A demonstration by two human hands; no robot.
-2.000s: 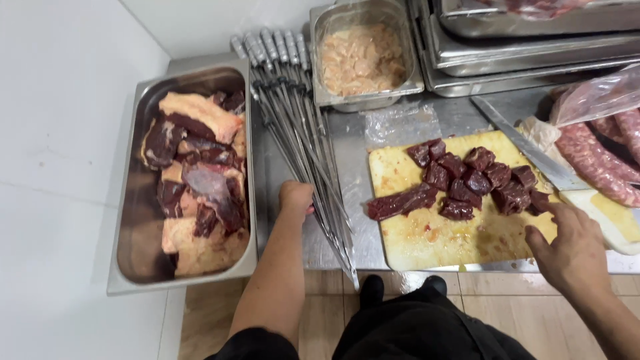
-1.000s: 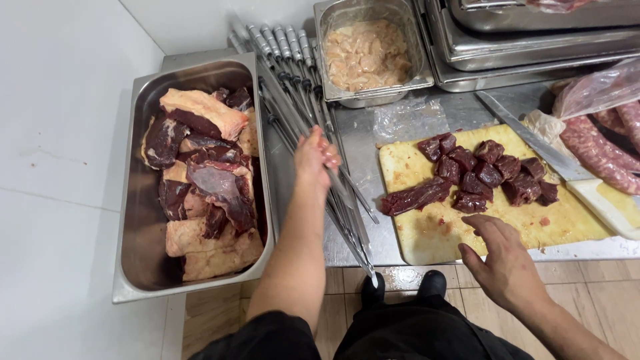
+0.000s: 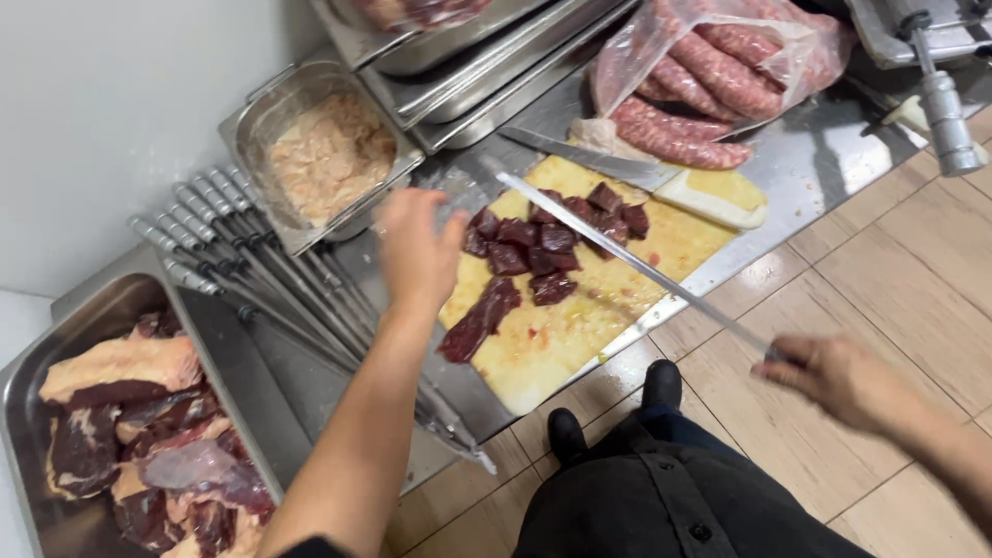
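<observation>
My right hand (image 3: pixel 837 380) is closed around the handle end of a long metal skewer (image 3: pixel 643 267), whose tip points up and left over the cutting board. My left hand (image 3: pixel 418 244), fingers spread, hovers by the left edge of the yellow cutting board (image 3: pixel 542 364) and appears to hold nothing. Dark red meat cubes (image 3: pixel 554 236) and a longer meat strip (image 3: pixel 482 319) lie on the board. A knife (image 3: pixel 589 155) with a white handle rests across the board's far edge. More skewers (image 3: pixel 310 302) with ribbed metal handles lie in a bundle left of my left forearm.
A deep steel pan (image 3: pixel 279 504) of large fatty meat pieces stands at the left. Behind the skewers is a steel container (image 3: pixel 329 155) of pale meat. Stacked steel pans (image 3: pixel 480 77), bagged sausages (image 3: pixel 713 77) and another ribbed metal handle (image 3: pixel 949 124) are farther back and right.
A skewer is now in my right hand, which was empty over the board. My left hand has moved from the skewer bundle toward the board. The view has swung right.
</observation>
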